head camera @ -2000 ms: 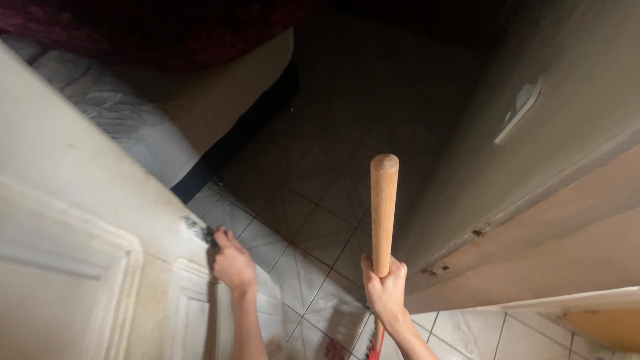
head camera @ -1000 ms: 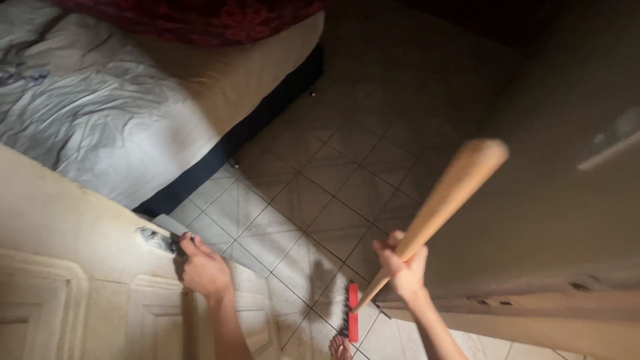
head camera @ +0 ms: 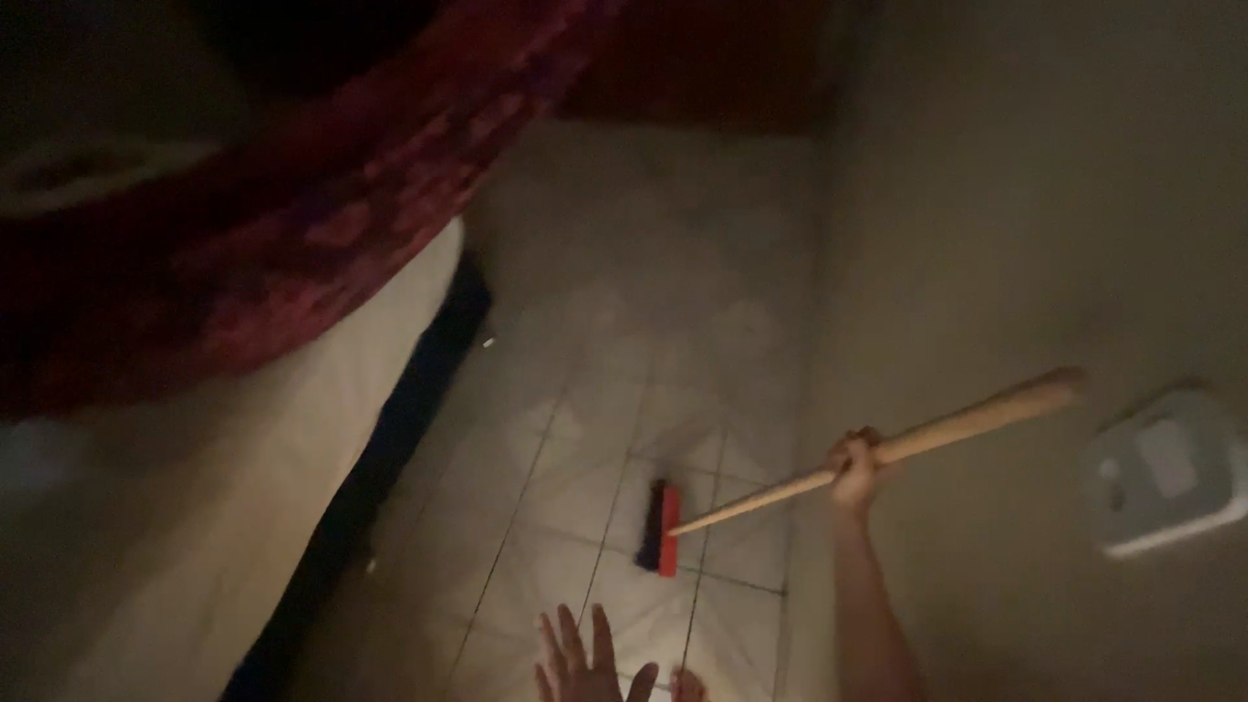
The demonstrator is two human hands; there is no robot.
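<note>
My right hand (head camera: 854, 470) is closed around the wooden handle of a broom (head camera: 760, 502), right of the middle of the view. The handle slants from its thick end at the right down to a red broom head (head camera: 669, 531) with dark bristles over the tiled floor. Low in the view, my left hand (head camera: 585, 658) is raised with its fingers spread and holds nothing. Part of a bare foot shows beside it at the bottom edge.
A bed (head camera: 322, 390) with a dark base stands along the left, a dark red patterned cloth (head camera: 370, 205) over it. At the right, a wall (head camera: 975, 244) carries a light switch plate (head camera: 1165, 468). Tiled floor (head camera: 546, 487) runs between them, dimly lit.
My left hand has let go of the door handle, and the door is out of view. The view has moved further into the room. The broom's handle now leans more to the right.
</note>
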